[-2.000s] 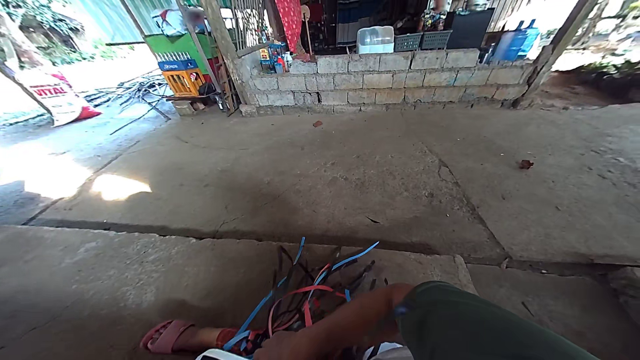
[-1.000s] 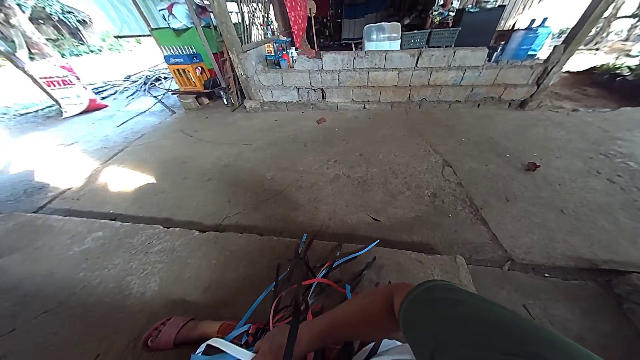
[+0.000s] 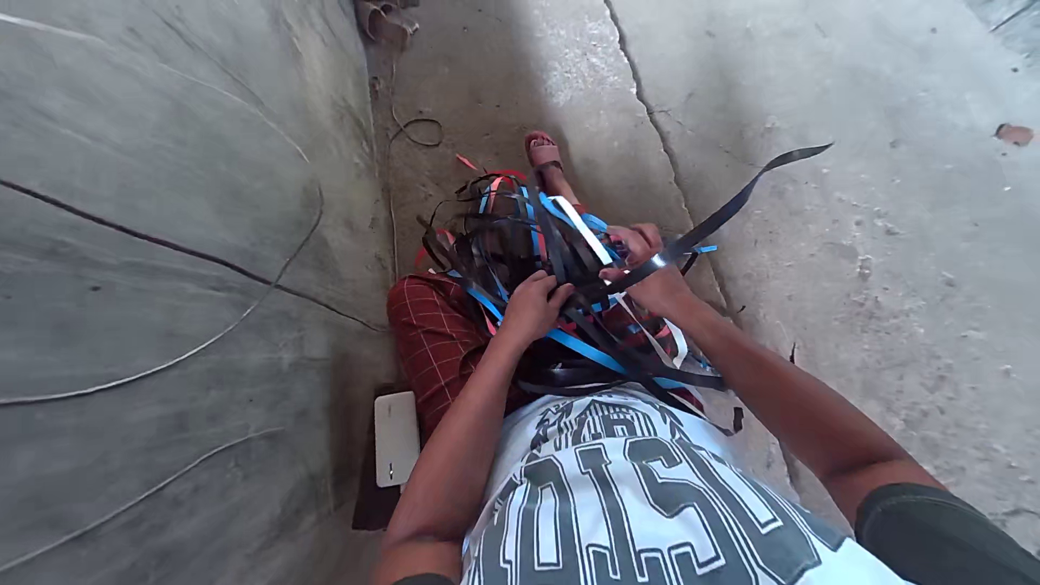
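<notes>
A tangled bundle of plastic strapping bands (image 3: 508,236) in black, blue, red and white lies over my lap and between my legs. My left hand (image 3: 535,305) rests at its near side, fingers bent against the black bands; whether it grips one is unclear. On the bundle's right, my right hand (image 3: 646,264) is closed around bands. A long black strap (image 3: 723,213) runs past this hand and sticks out to the upper right. A white band (image 3: 581,230) ends close to the same hand. Blue and black bands also cross in front of my shirt.
A grey concrete wall (image 3: 179,203) with loose cables stands on the left. A white rectangular device (image 3: 396,439) lies on a dark surface beside my left thigh. My foot wears a pink sandal (image 3: 543,152) on the cracked concrete floor (image 3: 877,284). A thin cord (image 3: 418,130) lies along the wall's base.
The view has swung sharply down and to the left, onto my lap and the wall. Both hands now show at the bands; the left was not visible before.
</notes>
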